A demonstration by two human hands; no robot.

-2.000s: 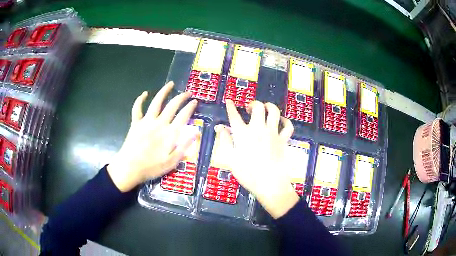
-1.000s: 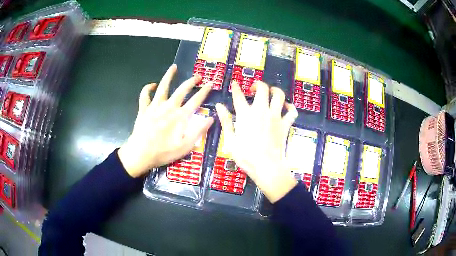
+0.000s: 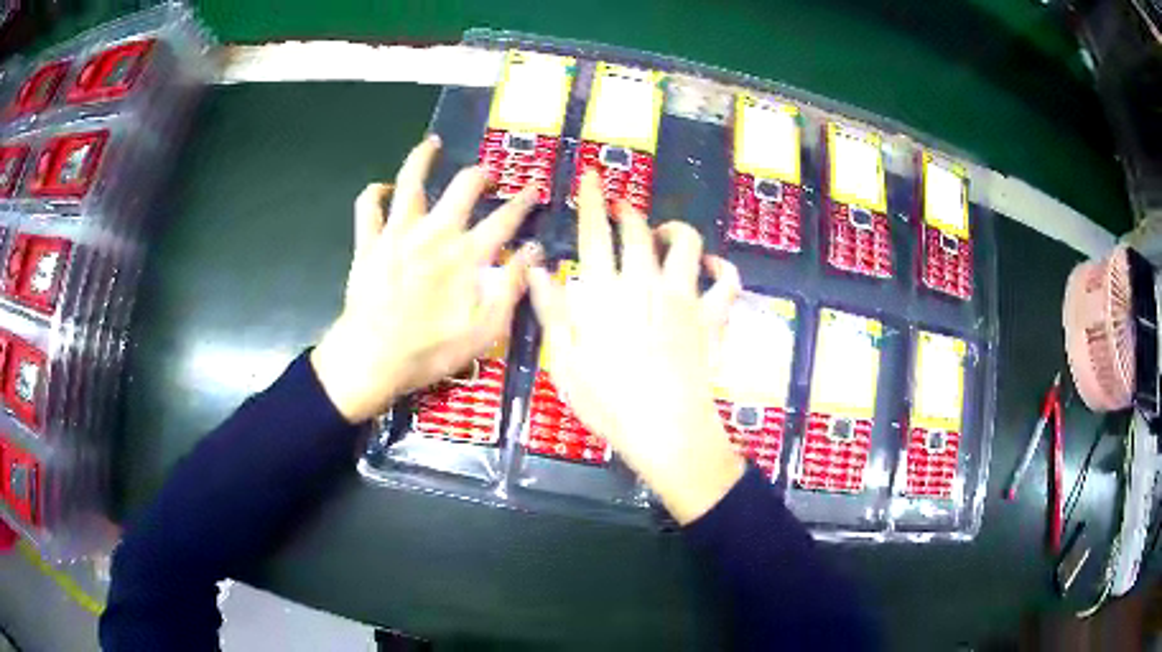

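Note:
A clear blister tray (image 3: 695, 274) holds two rows of red keypad phones face up, their screens glowing white in yellow frames. My left hand (image 3: 421, 287) is spread over the tray's left end, fingertips at the keypad of the top-left phone (image 3: 524, 121). My right hand (image 3: 637, 344) is beside it, its index fingertip on the keypad of the second top phone (image 3: 618, 127). Neither hand grips anything. My hands cover the screens of the two bottom-left phones; the keypads of the first (image 3: 461, 405) and second (image 3: 562, 423) show below.
Stacked trays (image 3: 96, 274) with red phones stand at the left. A white-edged green strip (image 3: 816, 64) runs behind the tray. At the right are a pink fan (image 3: 1098, 334), a red pen-like tool (image 3: 1056, 471) and cables.
The view has shifted, so the tray sits higher in the picture. My hands stay over the same left-end phones; my right index finger has straightened over the second phone's keypad.

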